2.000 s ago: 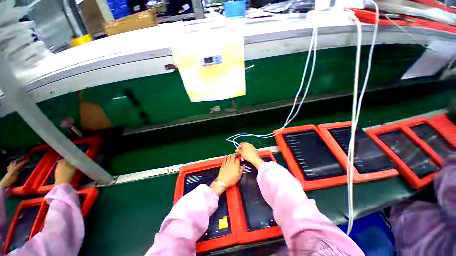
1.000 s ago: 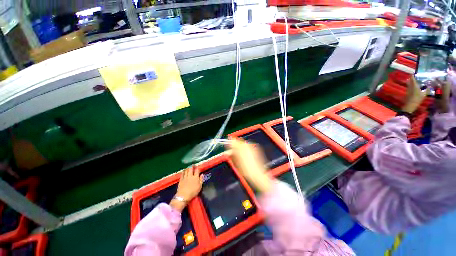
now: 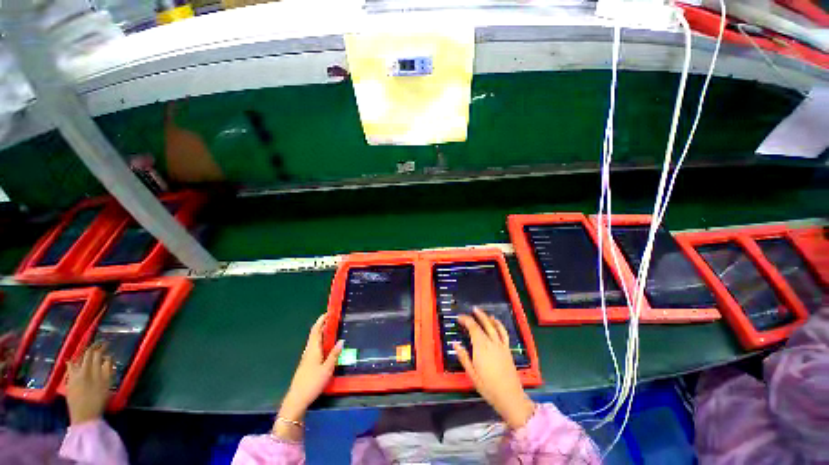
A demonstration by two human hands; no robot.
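A red tray (image 3: 423, 318) with two tablets lies in front of me. The left tablet (image 3: 380, 313) has a dark screen with small text at the top and green and orange patches at its lower edge. The right tablet (image 3: 471, 291) shows rows of small white text. My left hand (image 3: 314, 368) rests at the tray's lower left edge, thumb over the rim. My right hand (image 3: 491, 359) is spread over the right tablet's lower part, fingertips on or just above the glass. Neither hand holds a cable.
White cables (image 3: 650, 245) hang at the right, over another red tray (image 3: 568, 318). More trays lie far right and left (image 3: 136, 341). A grey post (image 3: 123, 173) slants at the left. A neighbour's hand (image 3: 89, 381) touches a tablet. A yellow sheet (image 3: 414, 109) hangs ahead with a small meter (image 3: 412, 66).
My right hand has let go of the white cable and moved down onto the right tablet. The cable now hangs at the right. My left hand has moved to the tray's left edge. The view has swung left.
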